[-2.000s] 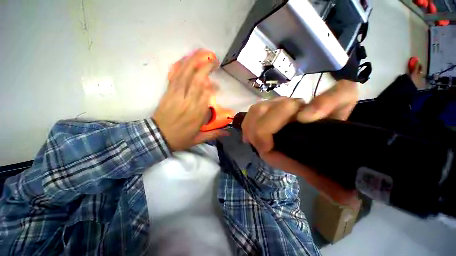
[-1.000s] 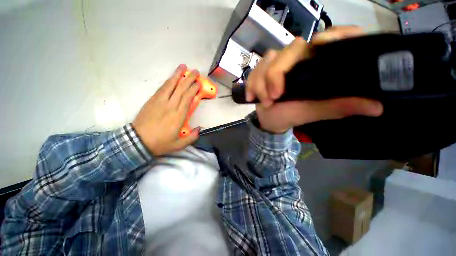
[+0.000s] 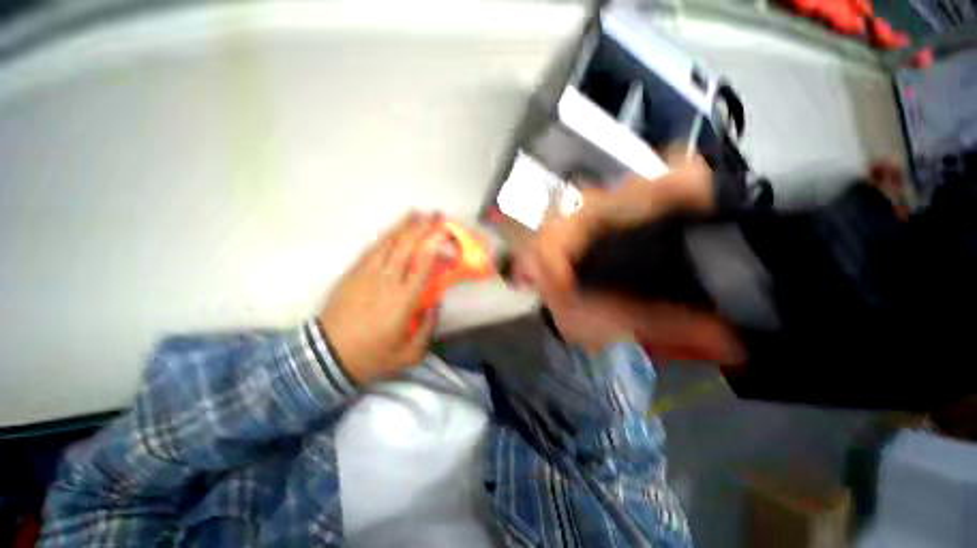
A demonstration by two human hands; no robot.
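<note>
The frame is blurred. The orange housing (image 3: 468,253) lies at the bench's near edge, partly covered by my left hand (image 3: 382,291), which holds it with the fingers over its top. My right hand (image 3: 611,257) is closed around the black electric screwdriver (image 3: 820,289), which points left towards the housing. The driver's narrow end is close to the housing's right side. The bit is too blurred to make out, so I cannot tell if it touches.
The screw feeder (image 3: 562,150) stands on the white bench (image 3: 161,193) just beyond my right hand, with a black strap or cable (image 3: 731,112) beside it. Orange pieces (image 3: 846,15) show at the far right. A cardboard box (image 3: 798,514) is on the floor at lower right.
Since a second ago the view has shifted and blurred. The driver's narrow end has come closer to the housing and its body has dropped lower. My left hand still holds the housing.
</note>
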